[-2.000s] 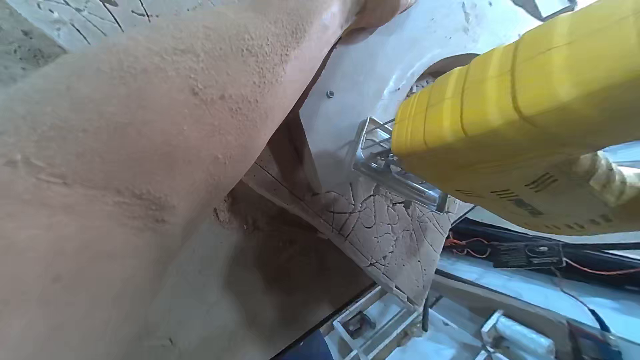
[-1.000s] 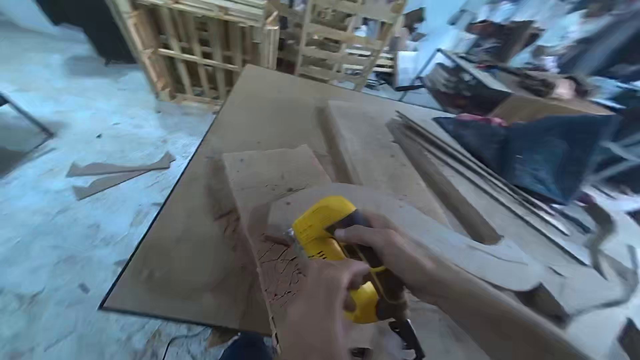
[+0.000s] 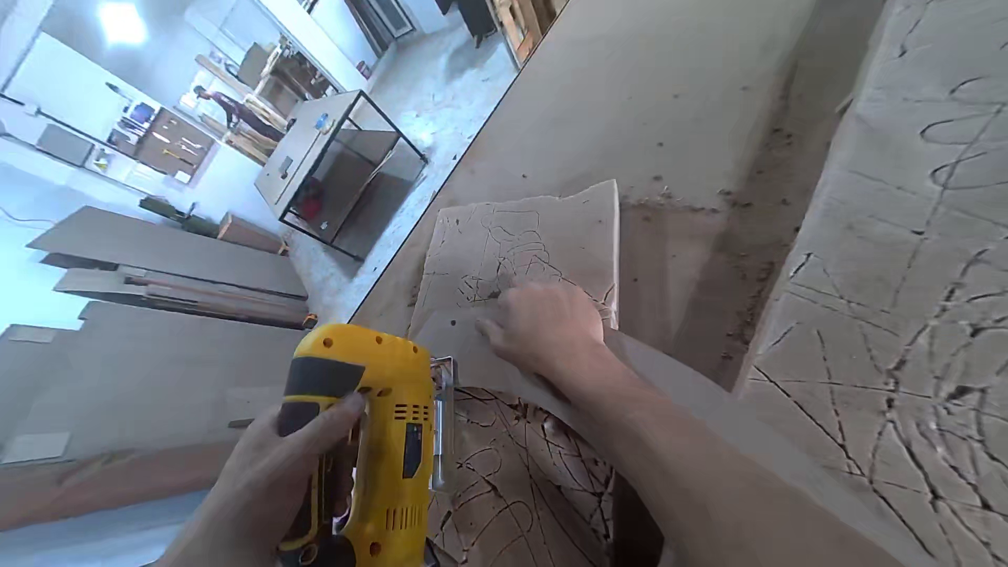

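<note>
My left hand (image 3: 276, 465) is closed around the handle of a yellow and black jigsaw (image 3: 394, 441), whose metal shoe stands upright beside a wooden board. Its blade is not visible. My right hand (image 3: 551, 323) rests with bent fingers at the edge of a smooth curved wooden piece (image 3: 472, 346), where this lies over a scored board (image 3: 575, 228). Whether those fingers grip the edge is hidden. Below the curved piece, more of a marked and grooved wooden surface (image 3: 504, 480) shows.
The big sheet (image 3: 669, 94) under the work carries sawdust. A thick grooved slab (image 3: 906, 315) lies to the right. Panels (image 3: 189, 252) lean at the left. Beyond the sheet's edge stand a metal-framed table (image 3: 315, 150) and a person (image 3: 240, 114) bending over timber.
A second ago both hands were at the jigsaw; now my left holds it and my right lies on the boards. The view has swung strongly.
</note>
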